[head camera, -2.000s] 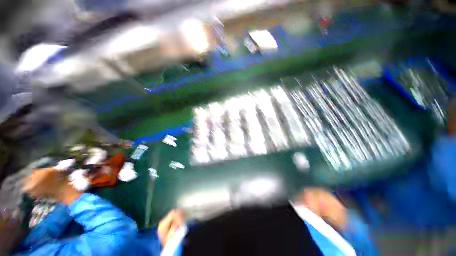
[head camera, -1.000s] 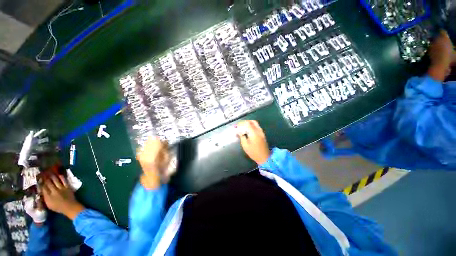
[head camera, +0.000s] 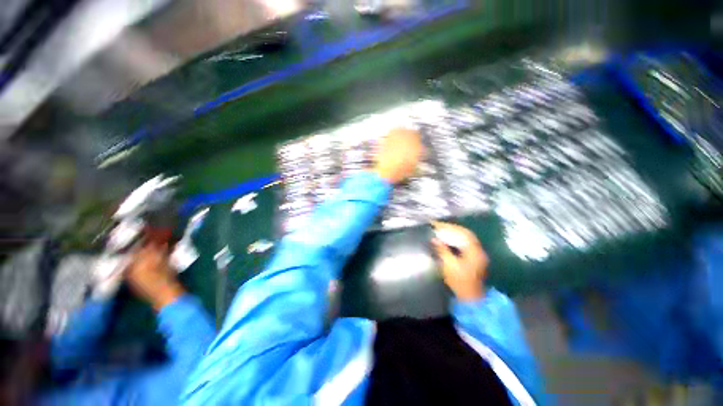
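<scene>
The picture is strongly blurred. My left hand (head camera: 399, 155) is stretched out over the blister tray (head camera: 317, 170) full of small boards, at the tray's middle to right part. Whether its fingers hold a board cannot be made out. My right hand (head camera: 462, 258) is nearer to me, over the front part of the bench mat (head camera: 357, 266), with its fingers bent and a small dark spot at them. What it holds, if anything, is too blurred to tell. No glue bottle can be made out.
A second tray of boards (head camera: 571, 174) adjoins on the right. A blue-edged bin (head camera: 674, 103) stands at the far right. Another person's hands (head camera: 151, 266) are at the left among white pieces (head camera: 246, 203). A blue sleeve (head camera: 709, 270) shows at the right edge.
My left hand has moved from the blister tray's near left corner forward and right over the tray. My right hand stays near the tray's front edge. The view has shifted and blurred.
</scene>
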